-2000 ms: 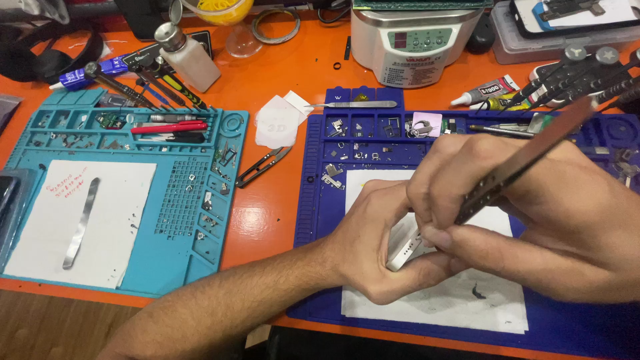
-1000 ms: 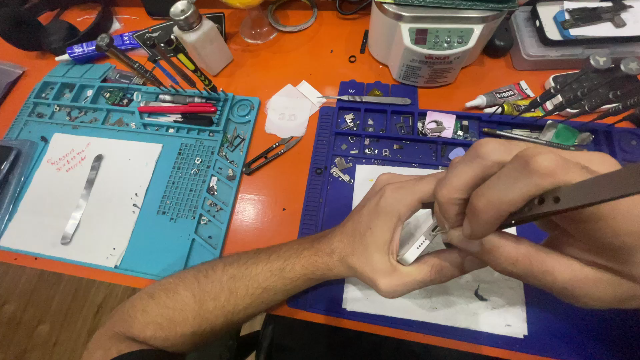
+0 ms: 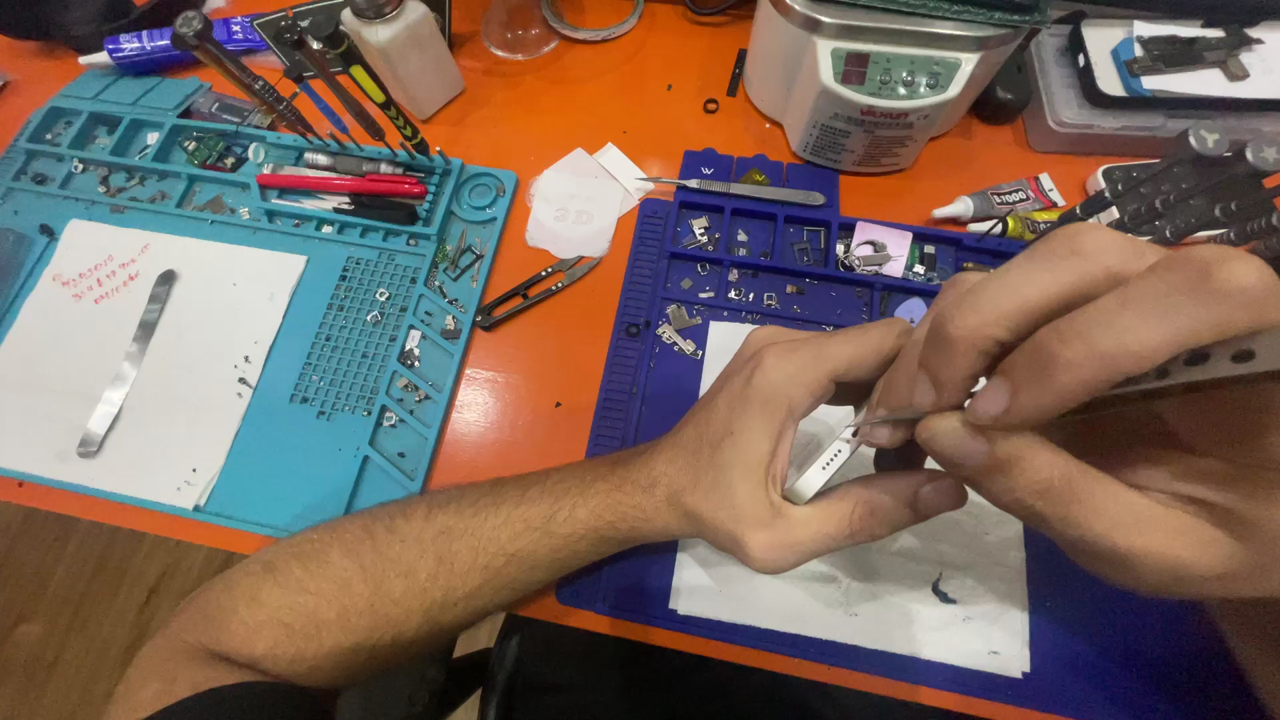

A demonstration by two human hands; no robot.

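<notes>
My left hand (image 3: 780, 450) grips a white phone-like device (image 3: 828, 462) on edge, its narrow side with a row of small holes facing up. Most of the device is hidden by my fingers. In my right hand (image 3: 1060, 400) is a pair of metal tweezers (image 3: 1190, 368), pinched between thumb and fingers, the tip at the device's edge. Whether the tip holds anything is too small to tell. Both hands are above white paper (image 3: 850, 610) on a dark blue silicone repair mat (image 3: 625, 420), whose compartments hold small metal parts.
At left a teal repair mat (image 3: 330, 450) bears paper and a flat metal strip (image 3: 127, 365). Thread snips (image 3: 537, 293) lie between the mats. A scalpel handle (image 3: 745, 190) rests across the blue mat's top. An ultrasonic cleaner (image 3: 865, 90), glue tubes (image 3: 1000, 200) and screwdrivers (image 3: 1190, 185) stand or lie behind.
The tweezers in my right hand have tilted lower, now closer to level, and their tip shows at the device's edge. My left hand keeps hold of the device.
</notes>
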